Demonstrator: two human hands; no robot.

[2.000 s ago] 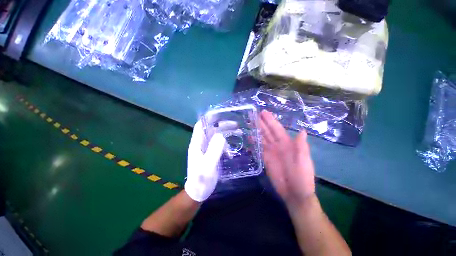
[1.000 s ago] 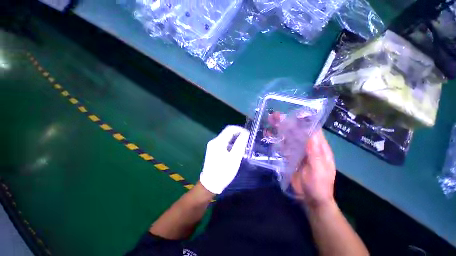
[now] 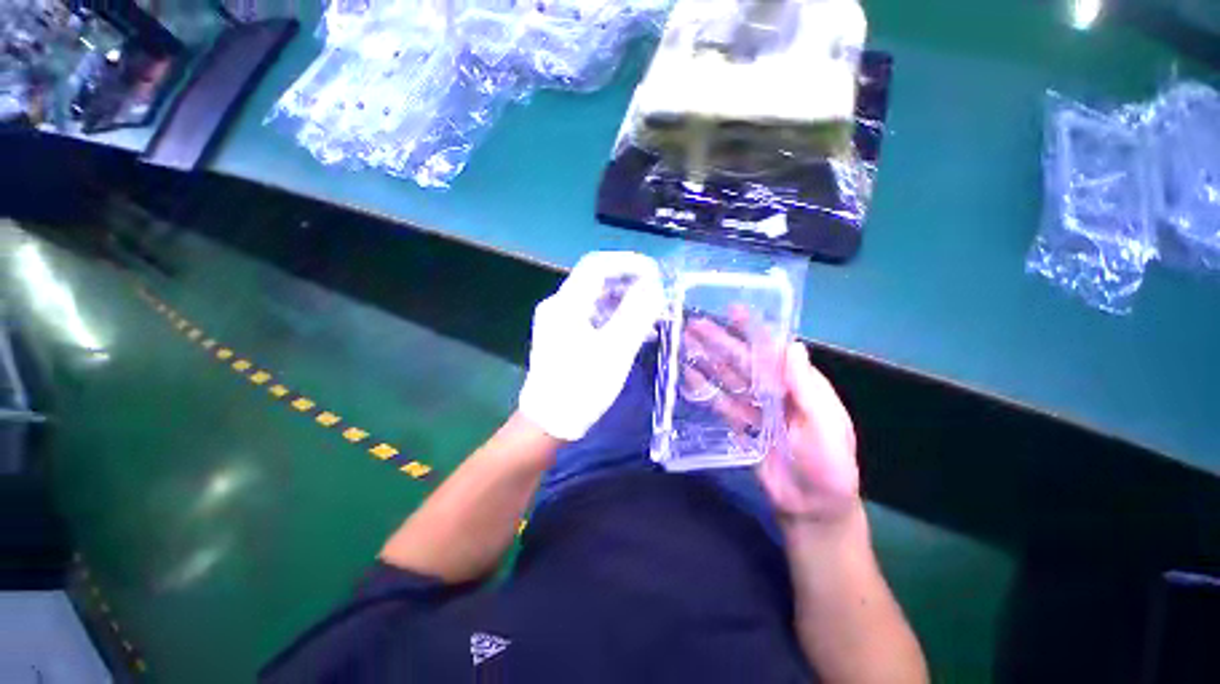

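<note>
A clear plastic case [image 3: 723, 434] is held upright over my lap, in front of the bench edge, with clear film around its top and right side. My bare right hand [image 3: 803, 434] holds it from behind and at the right edge; its fingers show through the clear panel. My white-gloved left hand [image 3: 589, 348] is at the case's upper left edge with curled fingers. A small dark patch shows at the glove's fingers; I cannot tell what it is.
The pale fixture block [image 3: 749, 60] lies under film on a black base plate [image 3: 629, 194] behind the case. Bagged cases [image 3: 388, 100] lie at the left and more bagged cases [image 3: 1104, 201] at the right. A dark curved object [image 3: 214, 94] lies far left on the bench.
The case has turned more upright, and its film no longer stands out loosely at the right as it did a second ago. My right hand has moved behind the panel. The view has shifted.
</note>
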